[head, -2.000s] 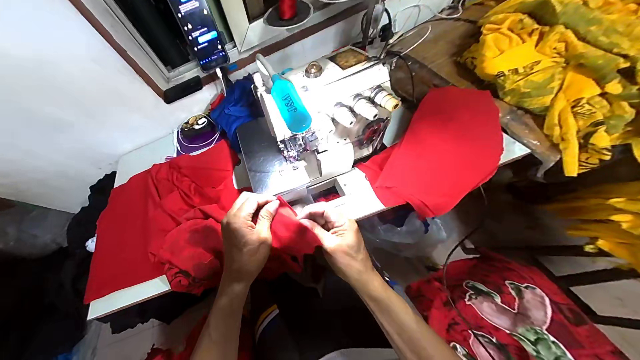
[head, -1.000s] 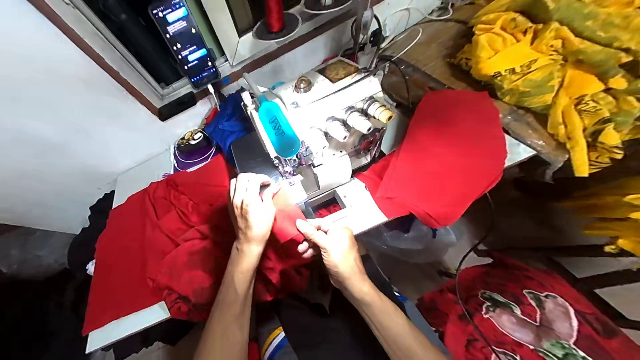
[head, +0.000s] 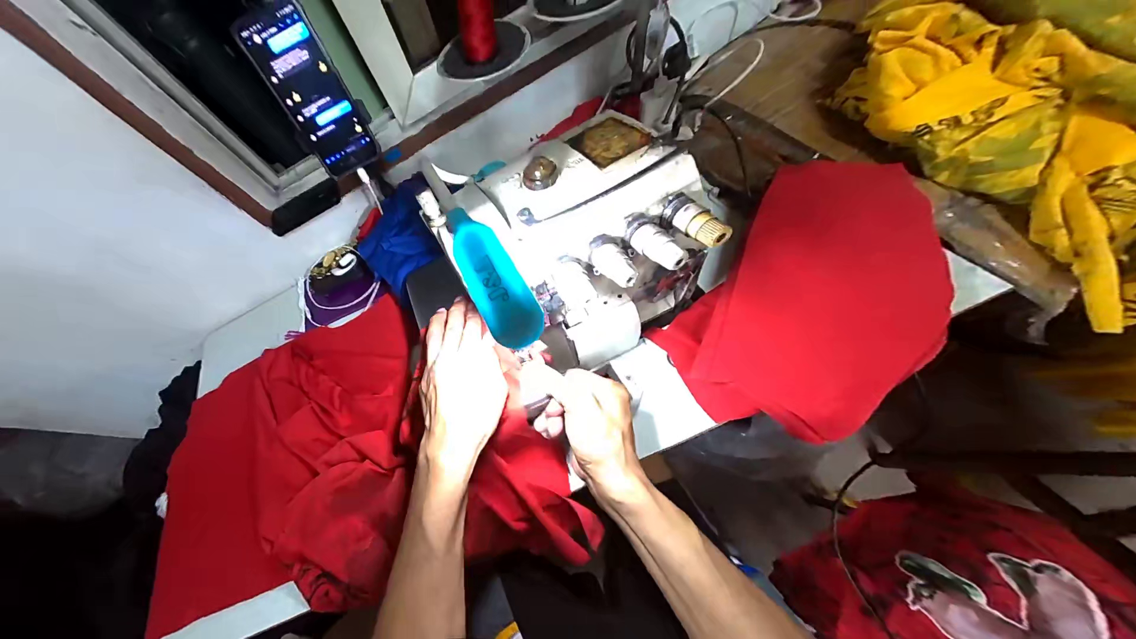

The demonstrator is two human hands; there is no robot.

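Observation:
A white overlock sewing machine (head: 577, 213) with several tension dials and a blue plastic guard stands on the white table. My left hand (head: 461, 382) lies with fingers extended on red fabric (head: 337, 435), just left of the needle area. Close to the presser foot, my right hand (head: 590, 413) pinches the edge of the same fabric between thumb and fingers. The cloth spreads over the table's left side and hangs down below my hands. The needle is hard to make out behind the guard and glare. Another red fabric piece (head: 825, 302) lies right of the machine.
A lit phone (head: 306, 89) is mounted by the window, near a red thread cone (head: 477, 35). Blue cloth (head: 399, 231) and a purple item (head: 342, 297) sit left of the machine. Yellow fabric (head: 994, 106) is heaped at back right; printed red cloth (head: 958, 568) lies lower right.
Both hands have moved up to the machine's needle area with the fabric edge, which they held in front of the machine before. My left hand now rests flatter on the cloth.

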